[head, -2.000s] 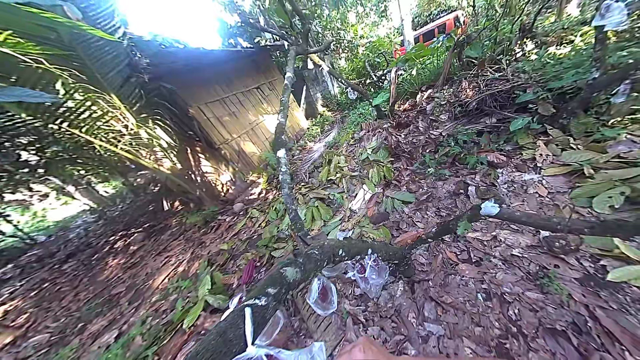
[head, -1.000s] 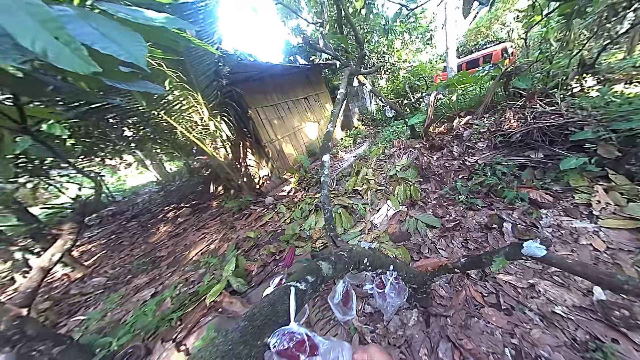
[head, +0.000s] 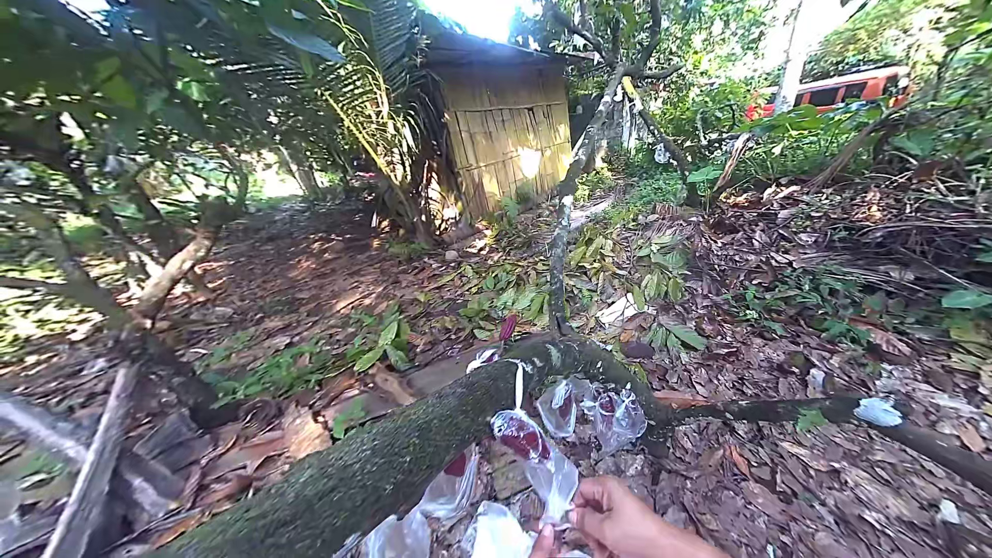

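Note:
A dark red cacao pod in a clear plastic bag (head: 525, 438) hangs by a white tie from a mossy tree branch (head: 403, 434). My right hand (head: 620, 515) pinches the bag's lower end between thumb and fingers. Of my left hand (head: 545, 542) only a fingertip shows at the bottom edge, against the same bag end; the rest is out of frame. Just beyond hang more bagged red pods (head: 559, 407), (head: 616, 415). Another bagged pod (head: 457, 473) is partly behind the branch, near more clear plastic (head: 496, 531). A bare red pod (head: 508, 327) shows past the branch.
A thin upright trunk (head: 559, 263) rises from the branch, and a side limb (head: 759, 409) with white plastic (head: 878, 411) runs right. Dry leaves cover the sloping ground. A cut stick (head: 93, 465) leans at left. Farther off are a bamboo-walled hut (head: 508, 147) and a red vehicle (head: 845, 91).
My right hand has come further into view, with a fingertip of my left hand beside it at the bag's end. The view has swung left.

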